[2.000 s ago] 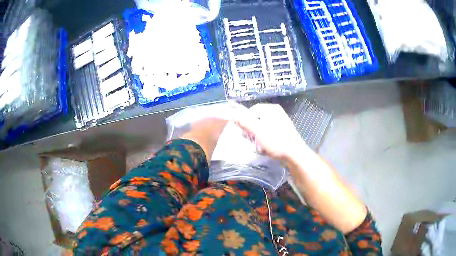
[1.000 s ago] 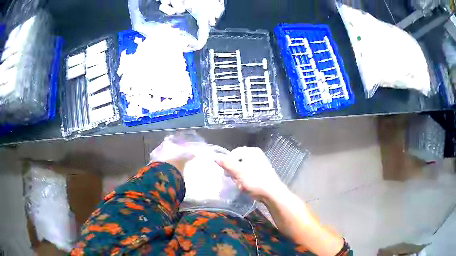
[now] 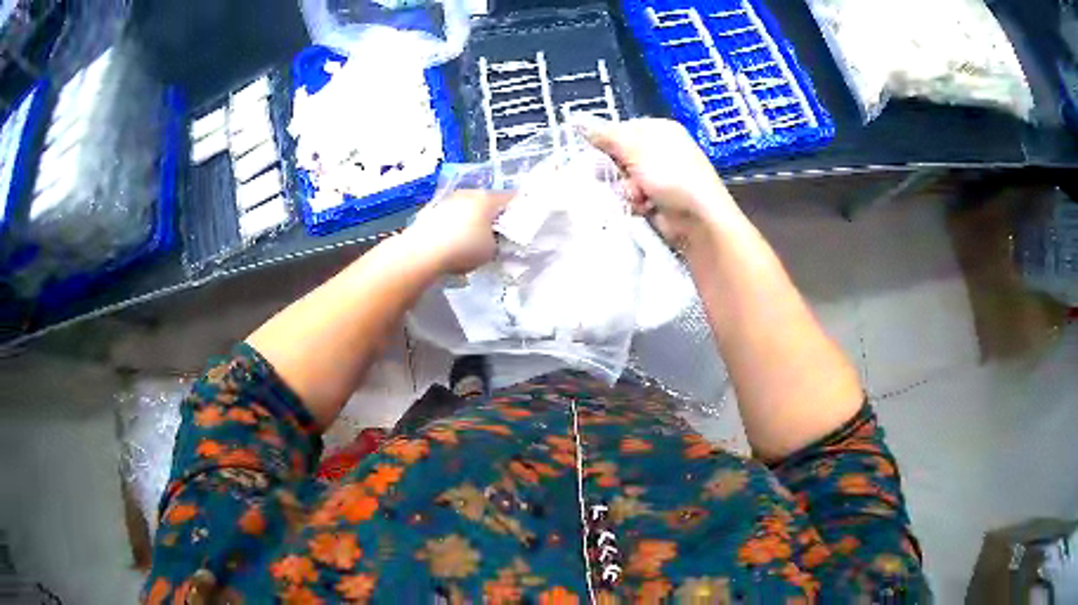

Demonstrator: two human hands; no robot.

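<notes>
A cloudy clear poly bag with white parts inside (image 3: pixel 573 278) hangs between my hands, in front of the bench edge. My left hand (image 3: pixel 455 231) grips the bag's left side. My right hand (image 3: pixel 662 171) grips its upper right edge. The bag overlaps the near part of a clear blister tray (image 3: pixel 475 89) with thin white stem parts. A blue tray (image 3: pixel 447 109) holds a heap of small white parts, left of the bag. The fingertips are partly blurred against the white plastic.
Clear tray with white blocks (image 3: pixel 189 225) at left, beside stacked filled trays (image 3: pixel 106 177). Blue tray of stem parts (image 3: pixel 816 140) and a full parts bag (image 3: pixel 934 53) at right. Open poly bag (image 3: pixel 443 47) behind the heap. Carton (image 3: pixel 140 514) on the floor left, another (image 3: pixel 1005 561) lower right.
The bag has come up from my lap towards the bench, with both hands higher. My left hand and forearm, earlier partly hidden by the bag and sleeve, now show. The view has shifted.
</notes>
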